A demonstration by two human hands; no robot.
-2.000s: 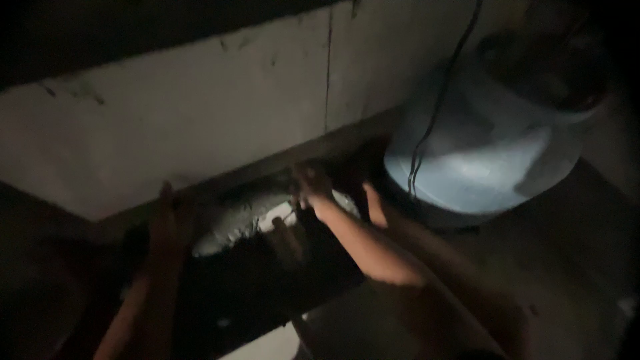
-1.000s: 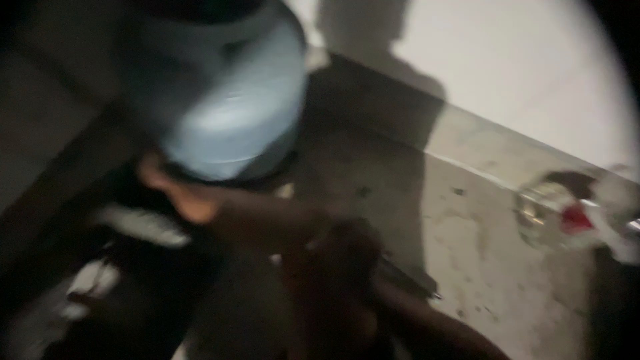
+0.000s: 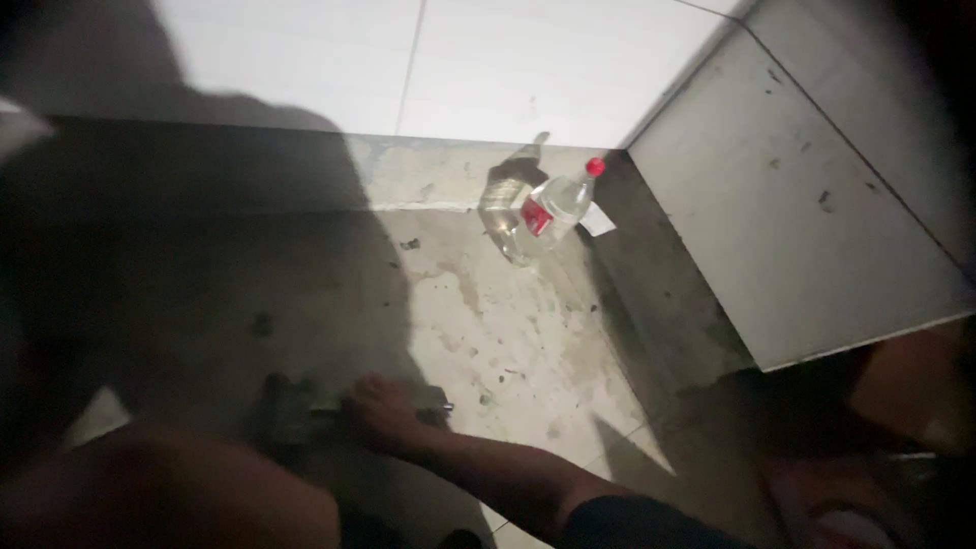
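My right hand (image 3: 374, 408) reaches in from the lower right, in deep shadow, with its fingers closed around a dark bar-like tool (image 3: 436, 402) low over the floor. A small shiny metal end sticks out to the right of the hand. Just left of the hand is a dark bulky form (image 3: 286, 404), too dim to name; whether it belongs to the tool cannot be told. My left hand does not show. What looks like a bare knee (image 3: 175, 488) fills the lower left.
A clear plastic bottle (image 3: 568, 200) with a red cap and red label stands tilted in view by the wall corner, a white scrap (image 3: 598, 219) beside it. Pale wall panels (image 3: 503, 69) rise behind the stained floor (image 3: 488, 343). Dim reddish objects (image 3: 823, 488) lie at the lower right.
The view has swung far to the right, away from the blue-grey barrel and black trough. Both hands were at the trough two seconds ago; my right hand is now at the dark tool.
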